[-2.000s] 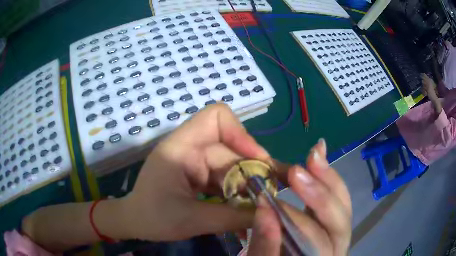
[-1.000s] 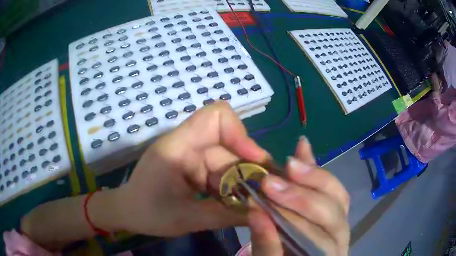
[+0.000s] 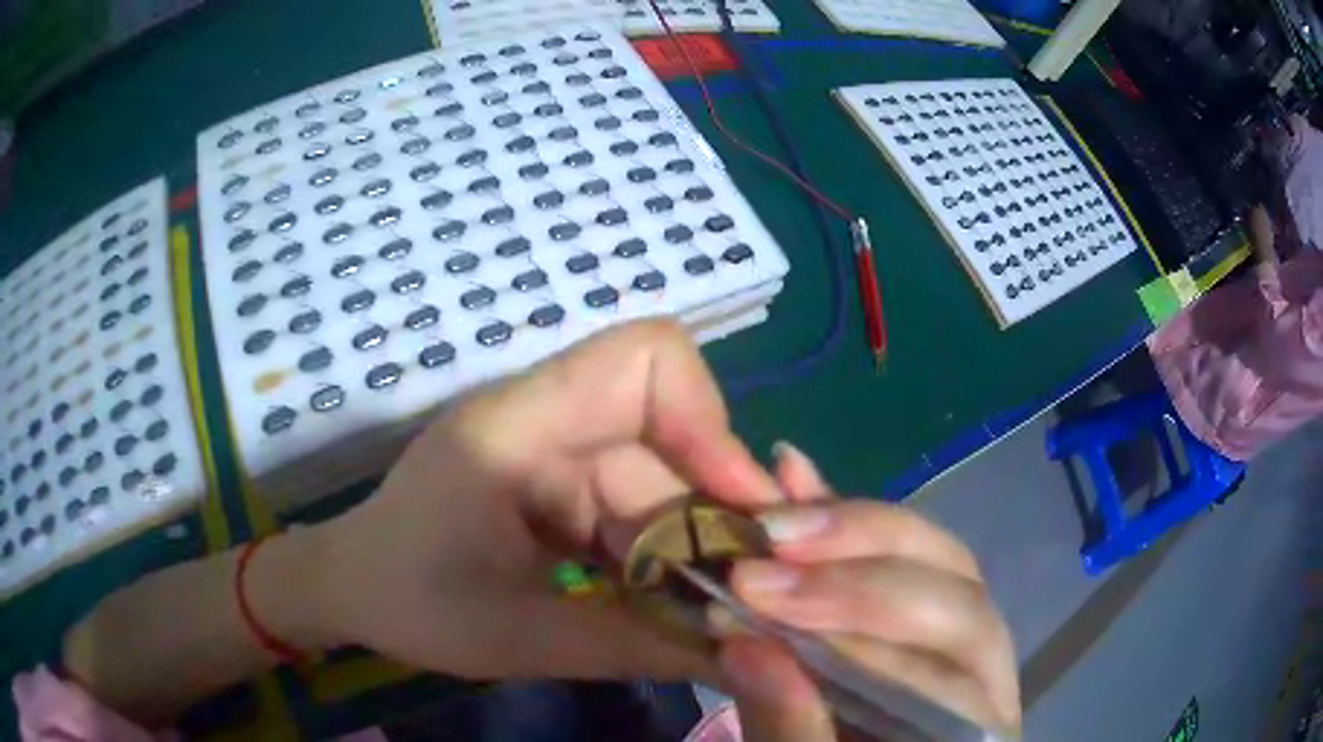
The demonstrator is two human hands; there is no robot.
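Note:
My left hand (image 3: 537, 507), with a red cord at the wrist, holds a round brass insert (image 3: 682, 539) between thumb and fingers near the lower middle. The insert has a dark slot and a dark centre. My right hand (image 3: 871, 609) is shut on slim silver-grey tweezers (image 3: 849, 670). Their points reach the middle of the brass face; the exact contact is blurred. My fingers cover part of the insert's right edge.
A stack of white foam trays (image 3: 479, 218) with dark oval parts stands behind my left hand. More trays lie left (image 3: 87, 392) and right (image 3: 994, 189). A red test probe (image 3: 871, 297) lies between. A blue stool (image 3: 1139, 486) and a person in pink (image 3: 1233, 355) are at right.
The tweezers have tilted flatter, and my right fingers have closed in towards the brass insert. The insert has turned and shifted slightly left. A green spot beside my left hand shows more.

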